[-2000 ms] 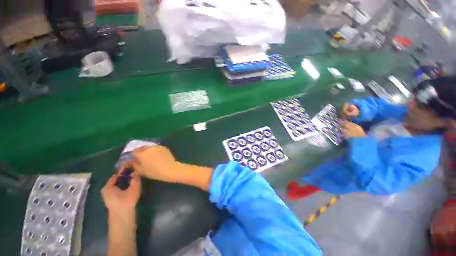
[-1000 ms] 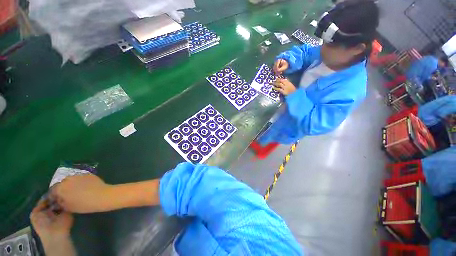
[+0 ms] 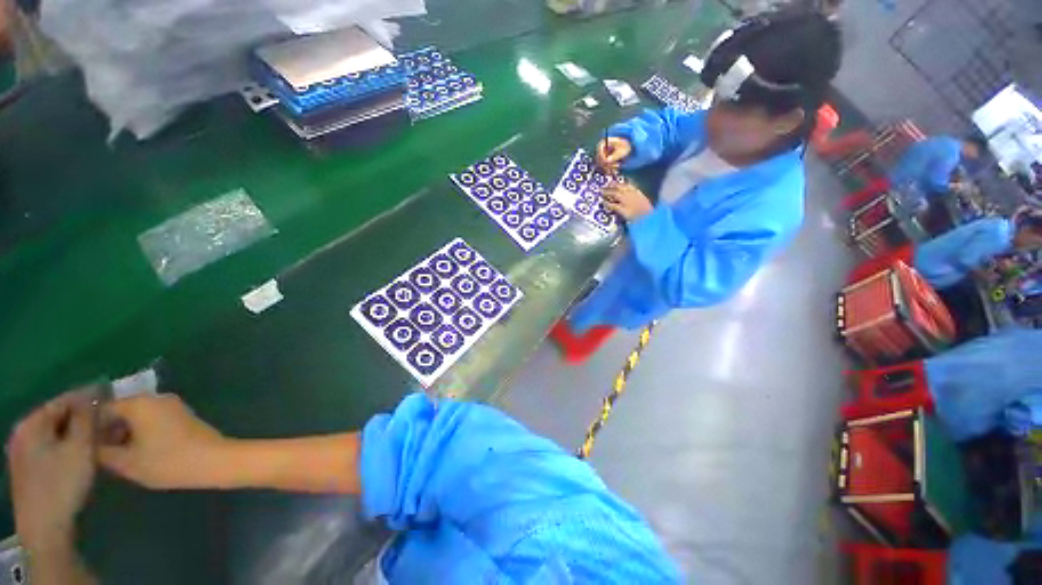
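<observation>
My left hand is at the far left edge, raised, its fingers curled; whether it holds anything cannot be told. My right hand is beside it, its fingers curled around small black components, which are blurred and mostly hidden. A parts bag with a white surface lies just behind my right hand, partly covered. A white-edged unit panel with rows of dark ringed squares lies on the green bench to the right of my hands, touched by neither.
A flat clear bag and a paper slip lie ahead. A stack of blue panels stands beyond, by a white-wrapped stack. Another unit panel lies near a blue-coated person. Red crates stand at right.
The view has swung right, so my hands now sit at the left edge and the pale panel is almost out of view. My left hand has lifted relative to my right.
</observation>
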